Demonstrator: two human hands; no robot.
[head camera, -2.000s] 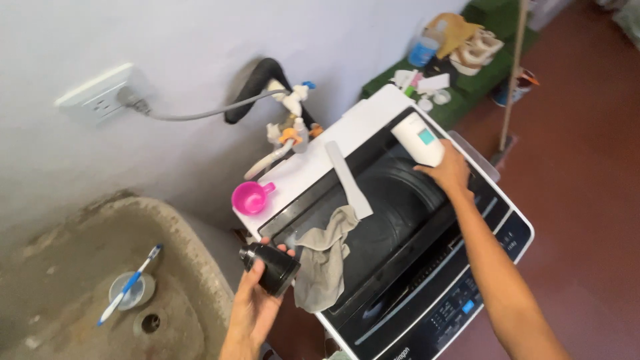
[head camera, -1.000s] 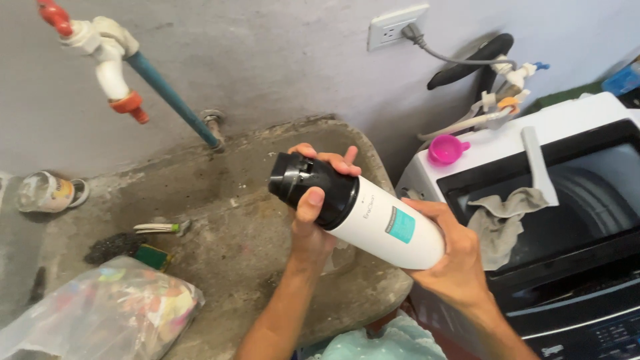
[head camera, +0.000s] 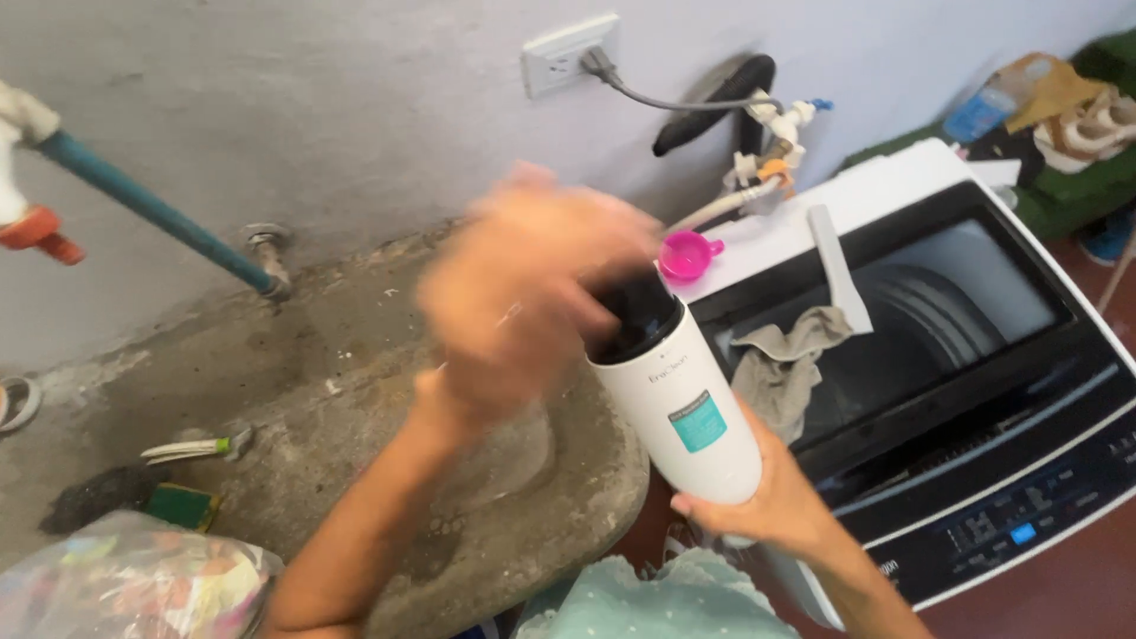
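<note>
A white cylindrical bottle-like device (head camera: 679, 408) with a black top part (head camera: 632, 311) and a teal label is tilted in front of the sink's edge. My right hand (head camera: 754, 497) grips its white lower end. My left hand (head camera: 532, 275), blurred by motion, is at the black top with its fingers around the side; its exact grip is hard to tell. Behind the device, a pink cup (head camera: 689, 257) sits on the washing machine's white rim. A grey cloth (head camera: 785, 373) and a pale flat plastic piece (head camera: 839, 266) lie on the dark lid.
The concrete sink (head camera: 621, 497) holds a green sponge (head camera: 182, 506), a dark scourer (head camera: 111, 497) and a clear plastic bag (head camera: 133, 577). A red-handled tap (head camera: 40, 232) juts out at left. The washing machine (head camera: 958, 417) stands at right, below a wall outlet (head camera: 571, 55) and hoses.
Two seconds ago my hands held the black part and white body apart; one second ago they were together. Since then my left hand has moved onto the black top. The view has swung considerably.
</note>
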